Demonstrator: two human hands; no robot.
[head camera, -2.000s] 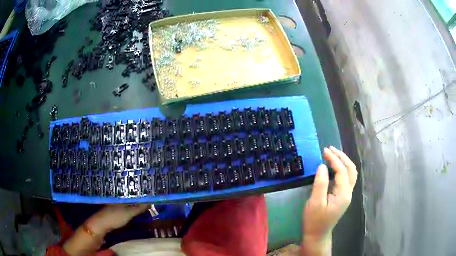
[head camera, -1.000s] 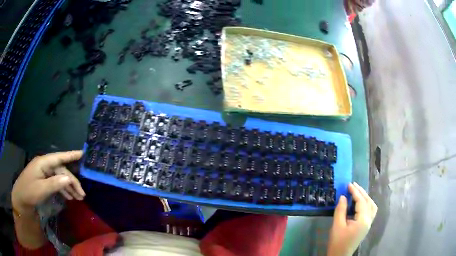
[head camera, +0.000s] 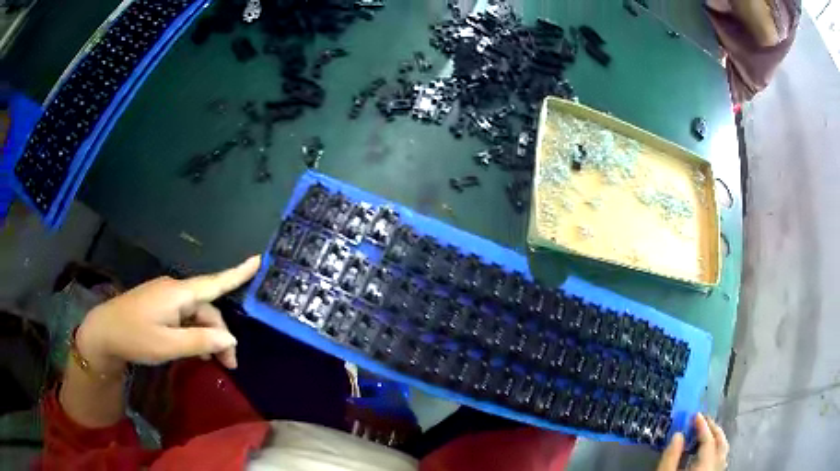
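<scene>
A blue board (head camera: 695, 366) lies tilted, its right end nearer me. Three rows of black assembled units (head camera: 539, 345) stand on it, with a gap in the middle row toward the left. My left hand (head camera: 170, 322) is at the board's left end, index fingertip against its edge, the other fingers bent and apart from it. My right hand (head camera: 697, 447), cut off by the lower edge, has its thumb and fingers at the board's near right corner. A yellowish tray (head camera: 635, 262) with silvery springs and a black piece stands behind the board.
Loose black parts (head camera: 497, 78) lie in piles on the green bench (head camera: 387, 166). More stacked blue boards (head camera: 69, 189) with black units are at far left. A person's arm (head camera: 755, 41) shows at the top right. My red-clothed legs are below the board.
My left hand has come up from below to the board's left end. The view has shifted, and the board now slants down to the right. The boards at far left show more fully.
</scene>
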